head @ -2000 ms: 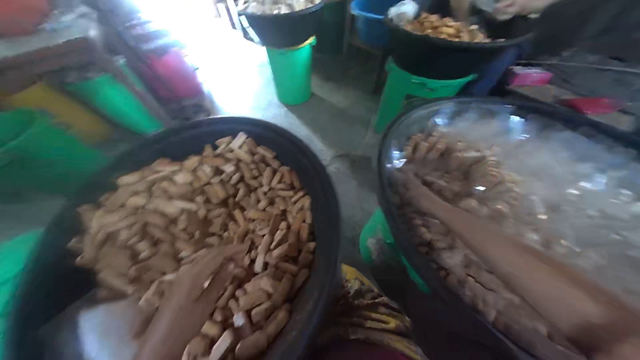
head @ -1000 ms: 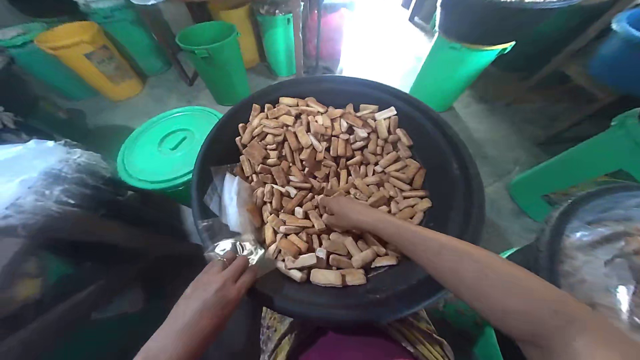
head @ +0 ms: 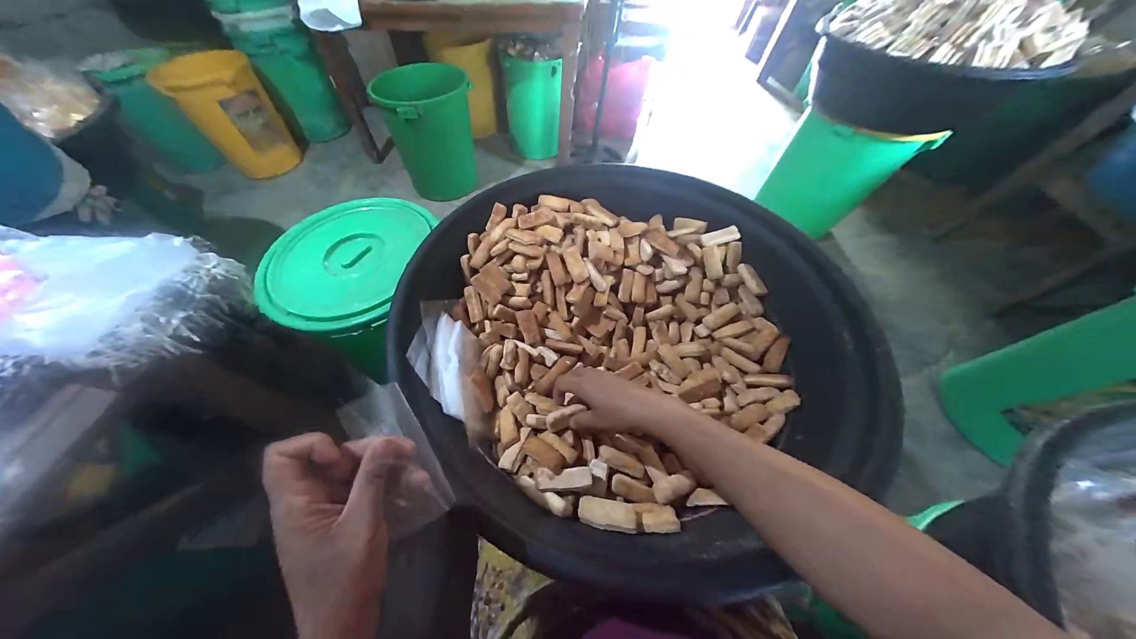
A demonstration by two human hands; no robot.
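Note:
A wide black plastic basin (head: pixel 848 355) holds a heap of brown rectangular biscuit-like pieces (head: pixel 603 284). My left hand (head: pixel 342 497), at the basin's left, pinches a clear plastic bag (head: pixel 413 479) between thumb and fingers. Into the lower middle of the heap reaches my right hand (head: pixel 612 399); its fingertips are among the pieces, and whether they grip any is hidden. Several clear and white plastic bags (head: pixel 451 364) lie against the basin's inner left side, partly over the pieces.
Left of the basin stands a green lidded bucket (head: pixel 342 262). Behind are an open green bucket (head: pixel 426 133), a yellow bucket (head: pixel 231 111) and a wooden table (head: pixel 470 13). Another filled black basin (head: pixel 923 84) stands at back right, a plastic-covered one (head: pixel 1029 515) at lower right.
The view has swung from between two basins to one. Since one second ago, my left hand has moved off the basin's rim with clear plastic in it; my right hand is still in the heap.

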